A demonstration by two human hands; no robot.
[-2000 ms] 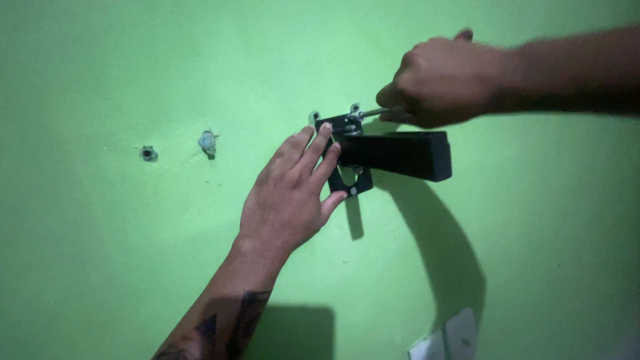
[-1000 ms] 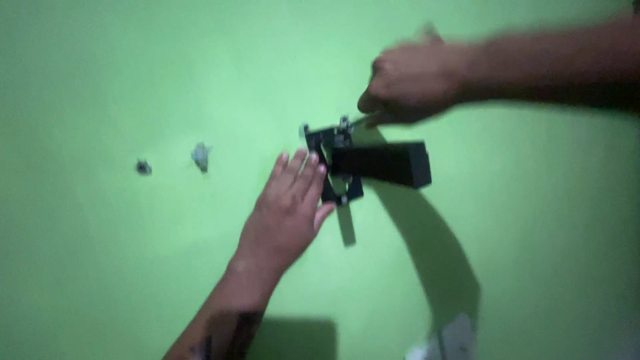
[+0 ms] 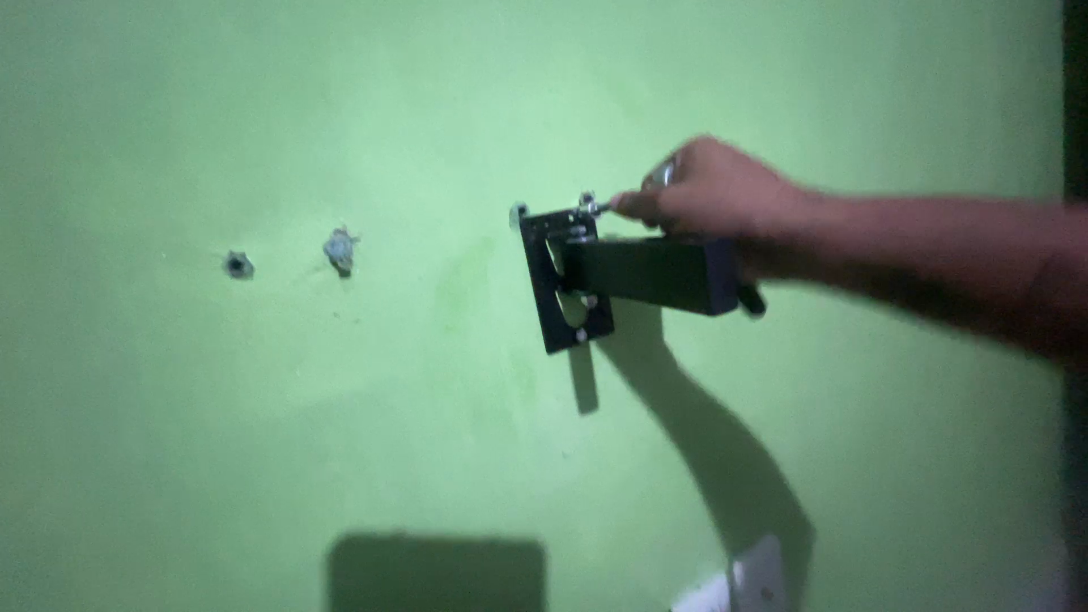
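A black metal wall bracket (image 3: 544, 285) lies against the green wall, slightly tilted, its thick square arm (image 3: 650, 274) jutting out to the right. At the plate's top right corner, my right hand (image 3: 710, 191) grips a slim metal tool (image 3: 605, 206), whose tip meets a fastener there; most of the tool is hidden by the fingers. A small black knob or end (image 3: 752, 300) shows below the wrist; what it belongs to cannot be told. Another fastener (image 3: 581, 336) sits at the plate's lower edge. My left hand is out of view.
Left of the bracket, the green wall (image 3: 408, 408) has a dark drilled hole (image 3: 239, 265) and a rough grey patch (image 3: 340, 250). Another hole (image 3: 519, 212) is by the plate's top left corner. A white plate-like fitting (image 3: 759, 574) stands at the bottom edge. Shadows fall below the bracket.
My left hand, earlier pressed on the left side of the bracket plate, has let go and left the view. My right hand remains by the plate's top right corner, its wrist now lower.
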